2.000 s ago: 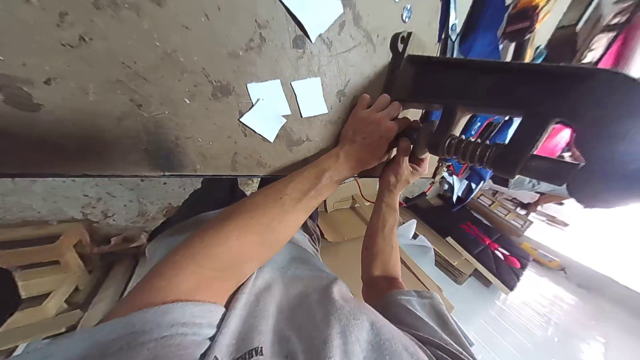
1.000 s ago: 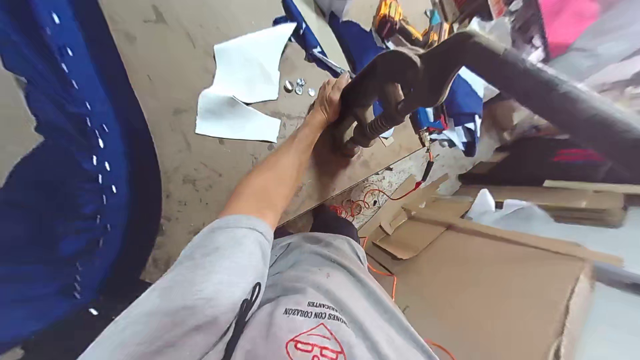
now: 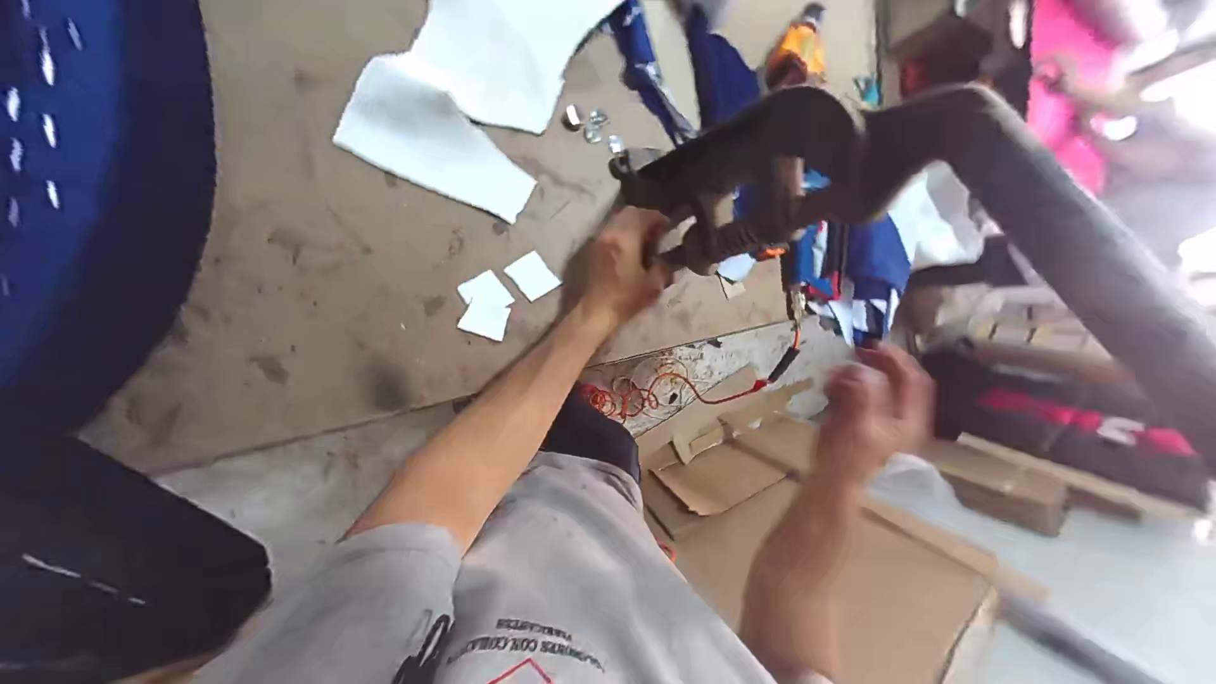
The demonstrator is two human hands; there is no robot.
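A dark metal hand press [image 3: 750,161] with a spring and a long thick lever stands at the table edge in the upper middle. My left hand [image 3: 627,261] is curled against its near end, fingers around a short metal part; the fingertips are partly hidden. To the lower right, apart from the press, my right hand [image 3: 879,408] is in the air, blurred, with its fingers bent and no object visible in it. Small white squares [image 3: 486,302] lie on the table left of my left hand. Several small shiny metal pieces [image 3: 594,123] lie beside the press.
Large white sheets [image 3: 432,133] lie on the brown table [image 3: 313,266]. Blue fabric with white marks [image 3: 104,171] fills the left side. Blue cloth and an orange tool [image 3: 801,47] are behind the press. A coiled red hose [image 3: 636,394] hangs by the table edge, above cardboard [image 3: 807,541].
Two seconds ago both my hands were together at the press. Now my right hand is away from it at the lower right, while my left hand is still there. The view has swung considerably.
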